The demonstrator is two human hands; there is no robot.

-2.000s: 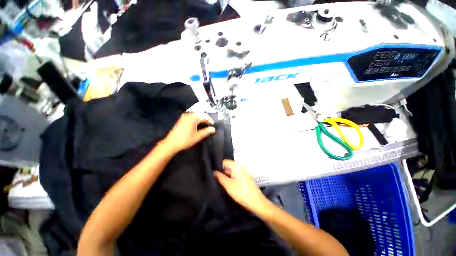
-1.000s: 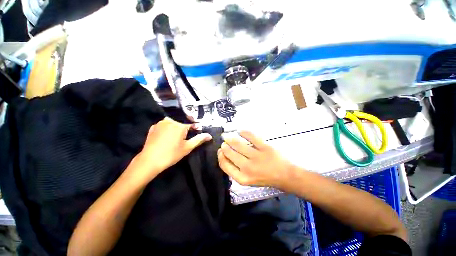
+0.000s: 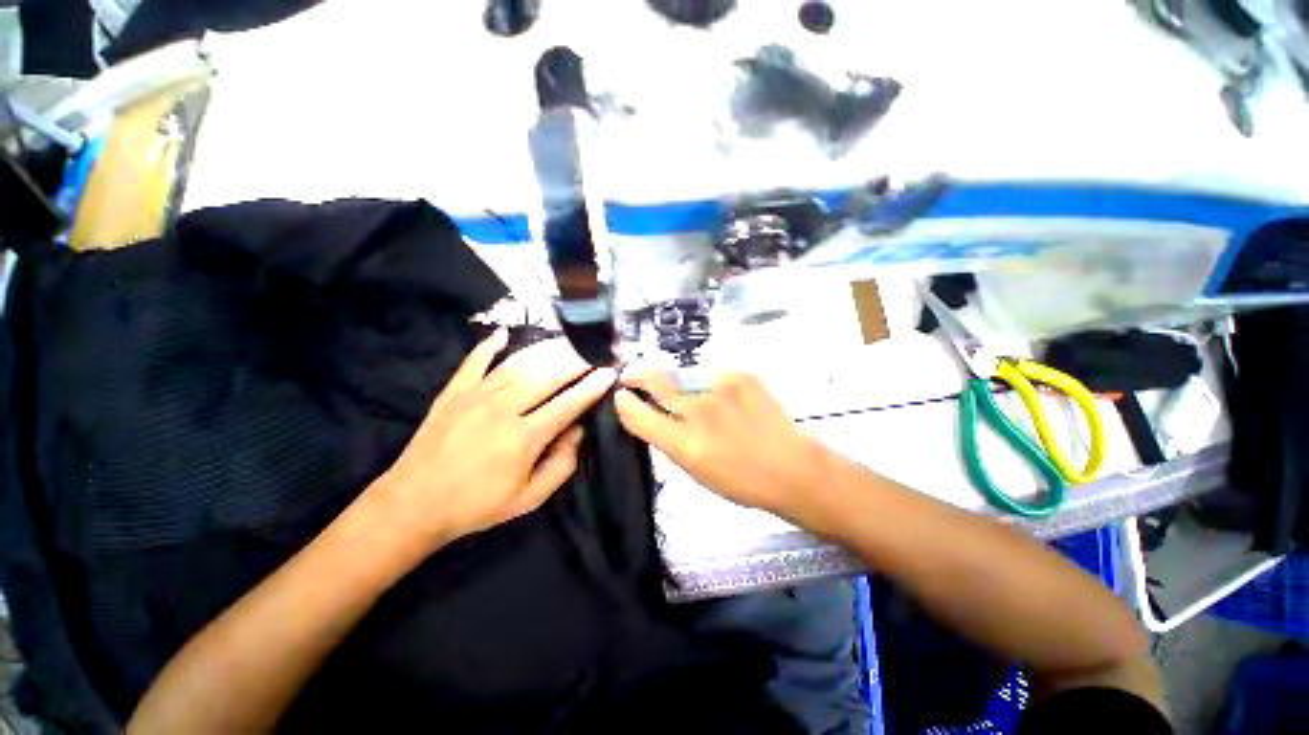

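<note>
A large black cloth [image 3: 273,388] covers the left of the table and hangs over the front edge. My left hand [image 3: 495,438] lies on it with fingers spread, fingertips beside the needle area of the white sewing machine [image 3: 373,115]. My right hand [image 3: 725,431] is at the cloth's right edge, thumb and fingertips close together at the needle, pinching the edge. The fingertips of both hands nearly meet. The presser foot and needle are hidden behind the machine's shiny front part [image 3: 577,230] and my fingers.
Scissors with green and yellow handles [image 3: 1012,431] lie right of my right hand. A brown tab [image 3: 870,310] and a small black bundle [image 3: 1127,359] are near them. A ruler-marked table edge [image 3: 761,572] runs in front. A blue basket [image 3: 867,661] is below.
The view has moved closer to the machine. My right hand has moved up to the needle. My left hand has flattened and spread on the cloth.
</note>
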